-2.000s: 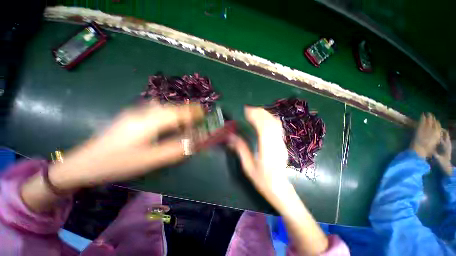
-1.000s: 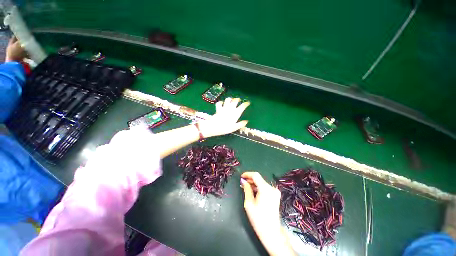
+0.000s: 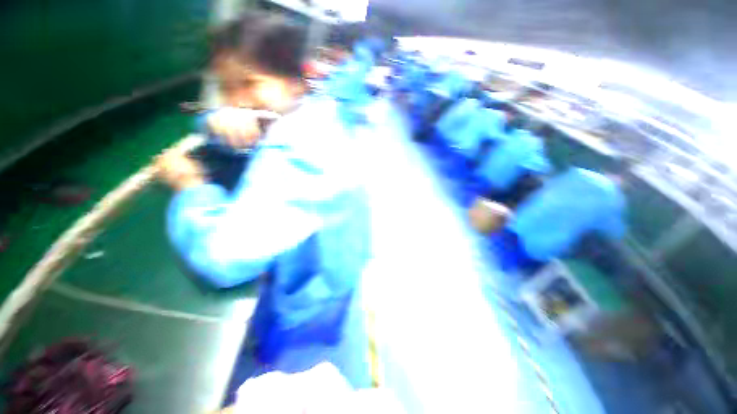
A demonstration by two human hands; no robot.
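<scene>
The view is strongly blurred. A heap of dark red and pink slivers (image 3: pixel 71 382) lies on the dark green bench (image 3: pixel 153 340) at the bottom left, cut off by the picture's edge. A whitish, overexposed shape, which looks like my own sleeve, shows at the bottom centre. Neither of my hands can be made out. No housing is held in view.
A person in a blue smock (image 3: pixel 275 202) sits at the bench on the left, hands raised near the worn whitish strip (image 3: pixel 89 218). The green belt (image 3: pixel 48 170) runs beyond it. A bright aisle (image 3: pixel 428 299) runs down the middle, with several blue-smocked workers on the right.
The view has swung far to the right and up. My hands, the left pile, the black trays and most housings have left the picture. The neighbouring worker and the aisle have come into view.
</scene>
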